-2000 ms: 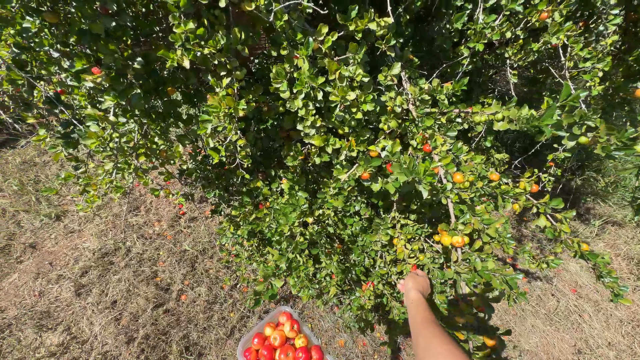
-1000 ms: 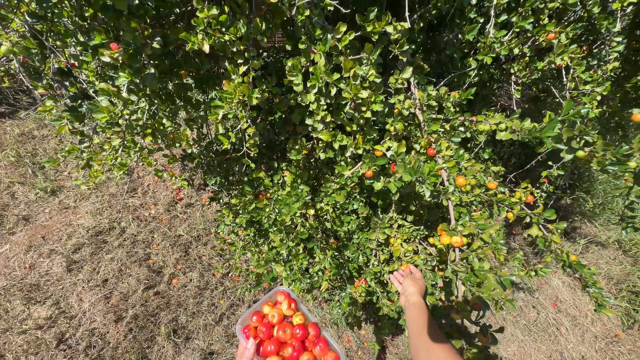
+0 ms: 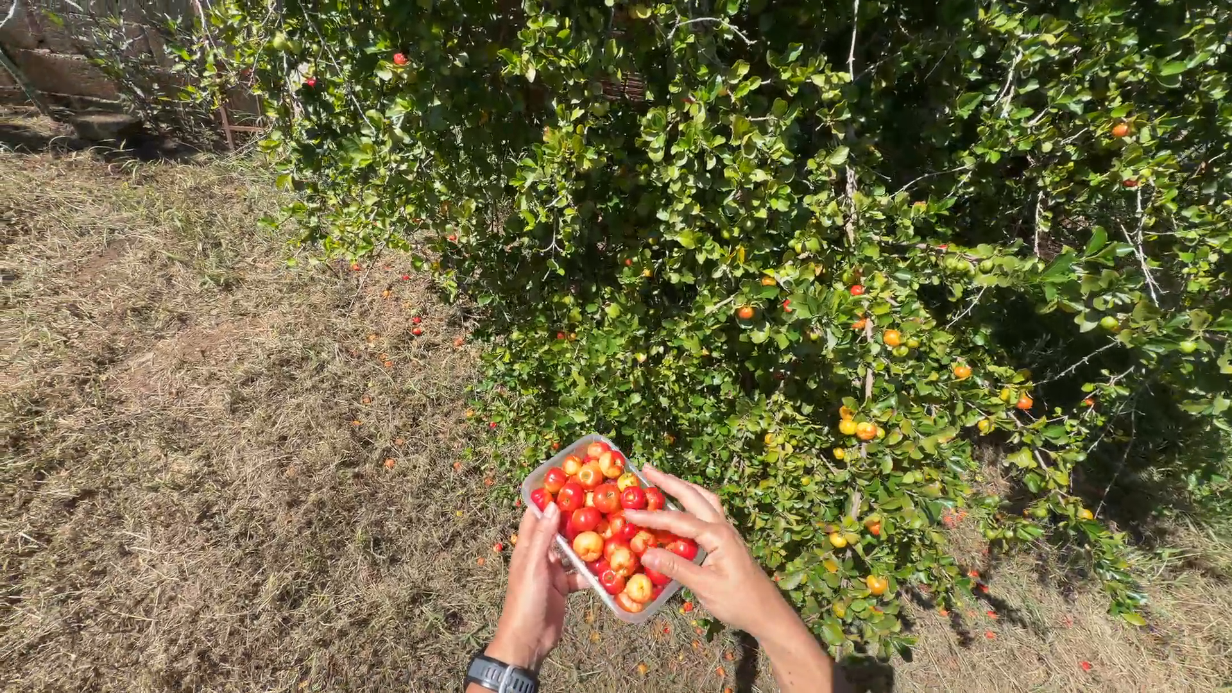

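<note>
A clear plastic container [image 3: 566, 462] full of red and orange-yellow acerola-like fruits [image 3: 606, 498] sits low in the middle of the view. My left hand [image 3: 535, 582] grips its left side, thumb at the rim, a dark watch [image 3: 501, 674] on the wrist. Over the container's right side is my right hand [image 3: 712, 553], fingers spread and fingertips on or just above the fruits; whether a fruit lies beneath them is hidden. Beyond both hands stands a leafy green bush [image 3: 674, 289] bearing scattered fruits, among them an orange-yellow pair [image 3: 857, 428] to the right.
Dry cut grass [image 3: 212, 462] covers the ground at the left, with small fallen fruits [image 3: 417, 325] near the bush. A thin branch [image 3: 1107, 577] reaches out low at the right. A wall [image 3: 67, 82] stands at the top left.
My right hand has moved from the bush's lower leaves to the container. The container and my left hand are now more fully in view. The view has shifted left.
</note>
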